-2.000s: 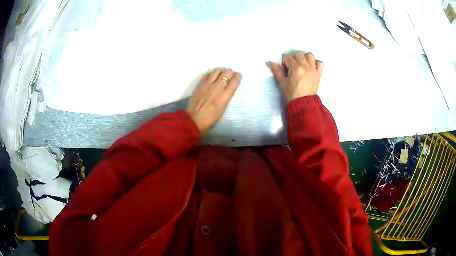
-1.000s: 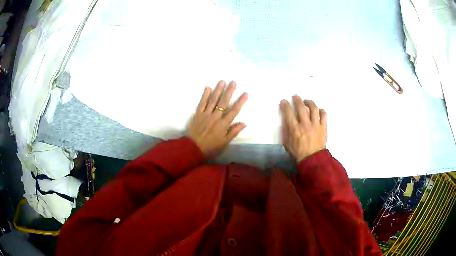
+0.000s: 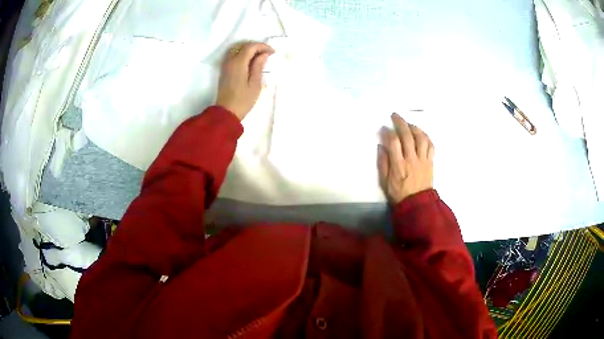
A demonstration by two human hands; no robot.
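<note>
A large white cut panel (image 3: 318, 152) lies on the table in front of me, with creases and raised folds near its left middle. My left hand (image 3: 244, 73) is at the panel's upper left part, fingers curled and gripping a fold of the cloth. My right hand (image 3: 407, 159) lies on the white cloth to the right, palm down, fingers stretched forward, holding nothing. A short dark line shows on the cloth just beyond its fingertips. Overexposure hides much of the panel's right edge.
Thread snips (image 3: 520, 116) with dark tips lie at the right. Layered white cloth (image 3: 40, 112) runs along the left table edge, more (image 3: 563, 73) along the right. A tied white bundle (image 3: 59, 248) is low left. A yellow wire basket (image 3: 563, 285) is low right. Pale blue-grey table cover (image 3: 99, 179) shows.
My left hand has moved forward and left from lying flat and now grips the cloth, which has risen into folds. My right hand has stayed nearly in place after moving onto the cloth nearer my body.
</note>
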